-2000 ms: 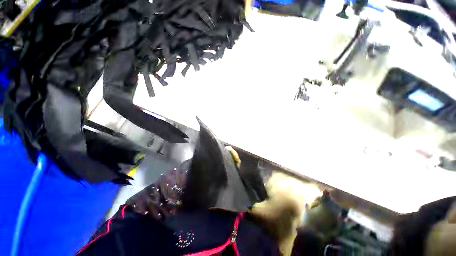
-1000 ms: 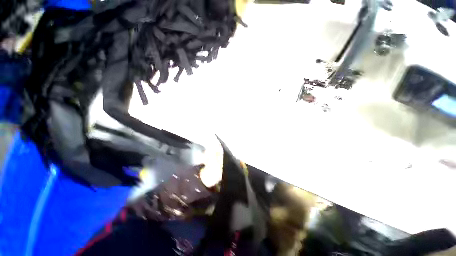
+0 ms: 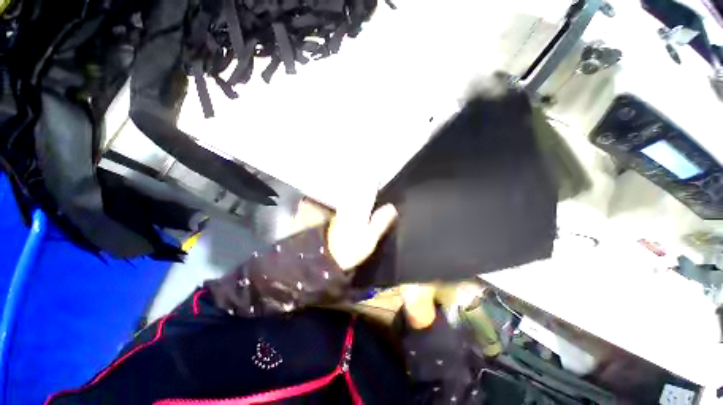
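Observation:
A plain black fabric piece (image 3: 480,194) lies spread over the front of the white sewing table. Its far corner reaches the blurred needle area of the sewing machine. My left hand (image 3: 358,231), in a dark dotted sleeve, holds the near left edge of the fabric. My right hand (image 3: 420,304) is at the fabric's near lower edge, at the table edge, small and overexposed. Its fingers seem to be partly under the cloth, and its grip is unclear. Green cloth (image 3: 564,158) shows at the far right side of the black piece.
A heap of short black straps (image 3: 273,32) lies at the back left. Long black strips (image 3: 75,158) hang over the left table edge above a blue bin (image 3: 87,316). The machine's control panel (image 3: 662,154) is at right. Camouflage cloth (image 3: 523,372) lies below the table edge.
The black fabric piece has moved up from my lap onto the table towards the needle and is now spread flat. My hands show more clearly beside it. The view has shifted slightly.

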